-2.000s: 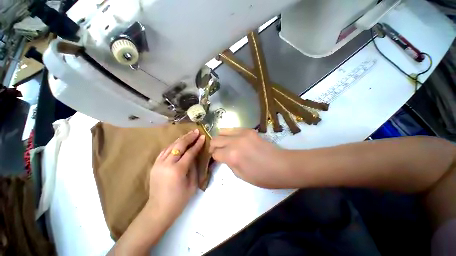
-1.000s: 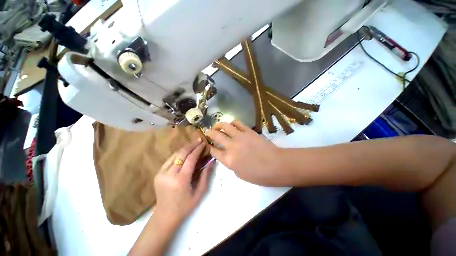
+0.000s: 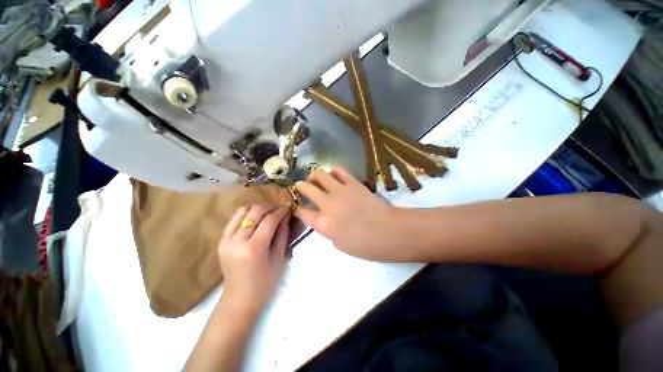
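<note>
A tan-brown fabric panel lies on the white table, its upper right edge under the machine head. My left hand, with a gold ring, presses on the panel's right part. My right hand has its fingertips at the panel's edge beside the presser foot, holding the edge with a short bit of zipper. The fingers hide most of this zipper. The needle is too small to tell. Several spare zippers with gold teeth lie crossed on the bed right of the needle.
The white sewing machine spans the top. A red and dark slim tool with a looped cord lies far right. A white cloth strip hangs at the left table edge. A blue bin is below the table at right.
The brown panel has moved up towards the machine, and its lower corner sits higher. Both hands stay at the presser foot; the right fingers have shifted slightly up. The whole view has shifted a little.
</note>
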